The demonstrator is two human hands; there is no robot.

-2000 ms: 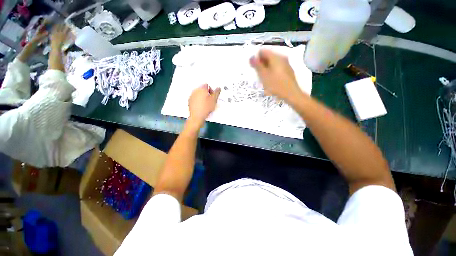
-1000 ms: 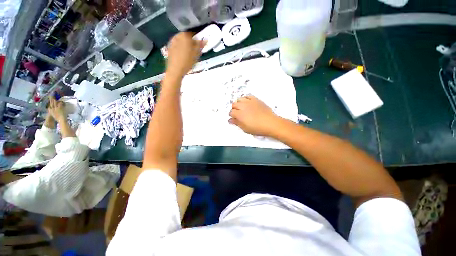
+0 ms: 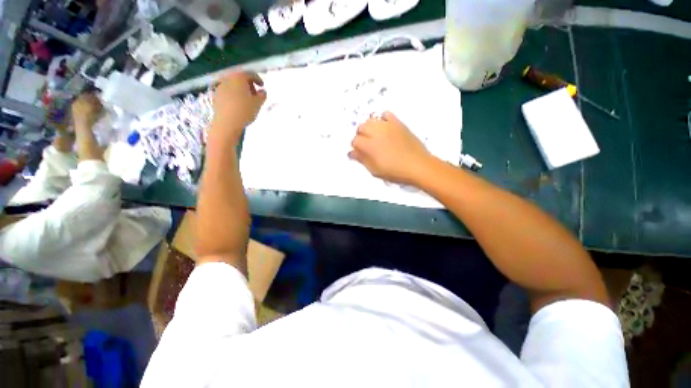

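A white work mat (image 3: 303, 163) lies on the dark green bench. Small white-grey cable pieces (image 3: 360, 98) are spread on its middle. My right hand (image 3: 388, 148) rests on the mat beside them, fingers curled; what is under the fingers is hidden. My left hand (image 3: 239, 98) is at the mat's far left corner, next to the cable bundles, with fingers bent; whether it holds anything cannot be told. A white cable (image 3: 386, 42) runs along the mat's far edge. A small plug (image 3: 470, 161) lies at the mat's right edge.
A heap of tied cable bundles (image 3: 173, 132) lies left. A plastic bottle (image 3: 485, 45), a screwdriver (image 3: 549, 79) and a white block (image 3: 559, 129) stand or lie right. White shell covers (image 3: 333, 14) are on the far strip. Another person's arms (image 3: 87, 159) are at left; an open carton (image 3: 261, 269) is below.
My left hand has moved from the far-strip covers back toward the mat's far left corner. My right hand stays on the mat. The camera view has shifted slightly.
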